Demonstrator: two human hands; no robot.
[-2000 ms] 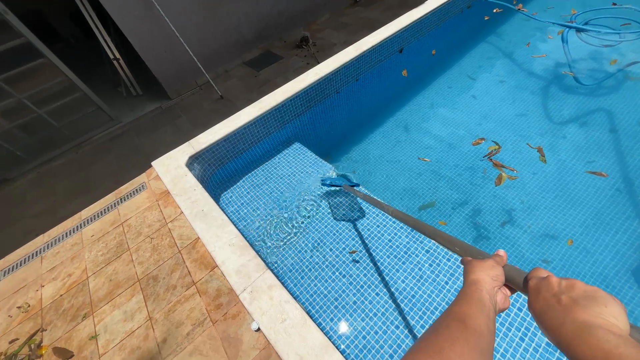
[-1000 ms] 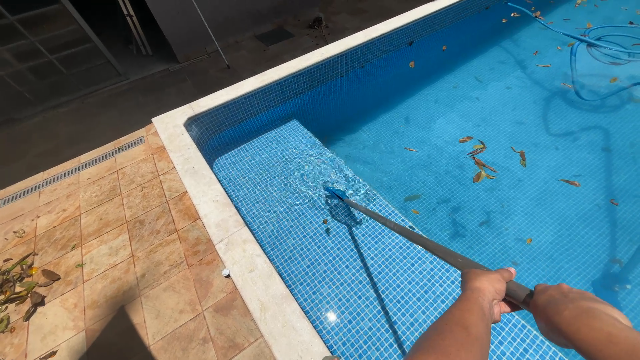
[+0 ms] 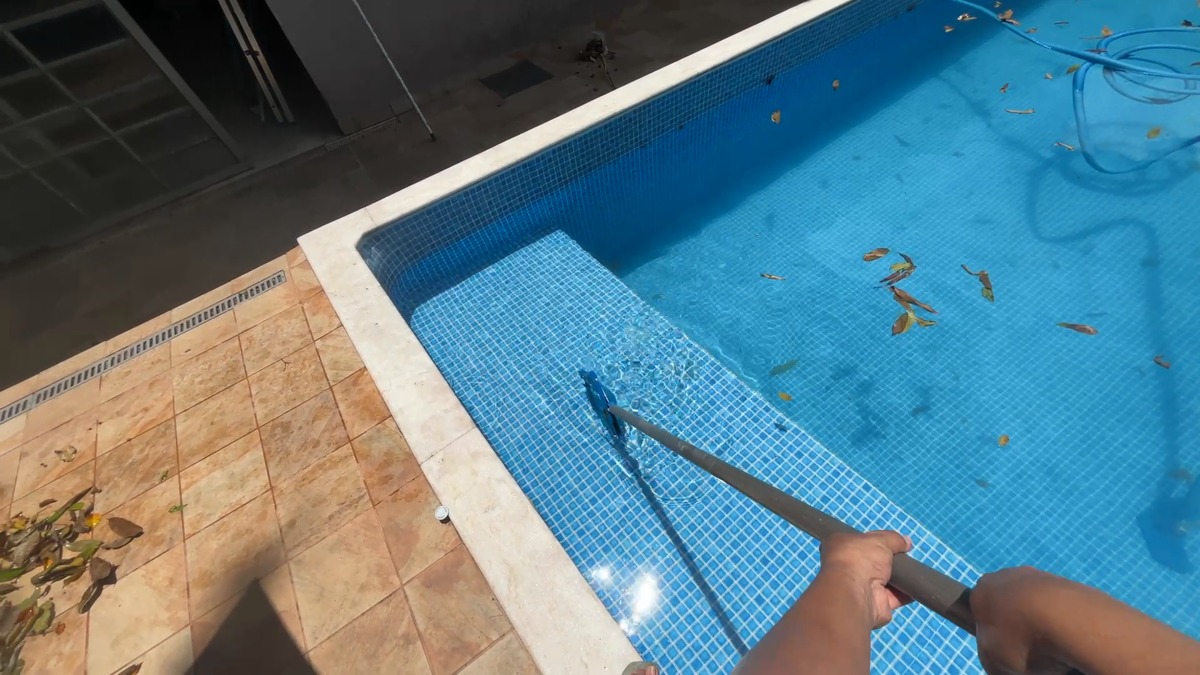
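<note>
My left hand [image 3: 864, 570] is closed around a grey pole [image 3: 750, 487], thumb on top. Behind it, nearer the pole's end, my right hand [image 3: 1017, 609] grips the same pole. The far end of the pole carries a blue pool brush or net head [image 3: 603, 405], which is at the water over the shallow blue-tiled ledge [image 3: 525, 309]. Ripples spread around the head, and the pole's shadow falls across the tiles. Whether the head touches the ledge, I cannot tell.
Pale stone coping [image 3: 412, 394] borders the pool. Several leaves [image 3: 905, 298] lie in the water, and a coiled blue hose [image 3: 1106, 56] is at the upper right. On the left, a leaf pile [image 3: 56, 562] rests on tan paving, with a drain grate [image 3: 159, 337] beyond.
The pole's head has moved over the ledge, nearer to me and the coping. Both hands have stayed on the pole. Ripples now surround the head's new place.
</note>
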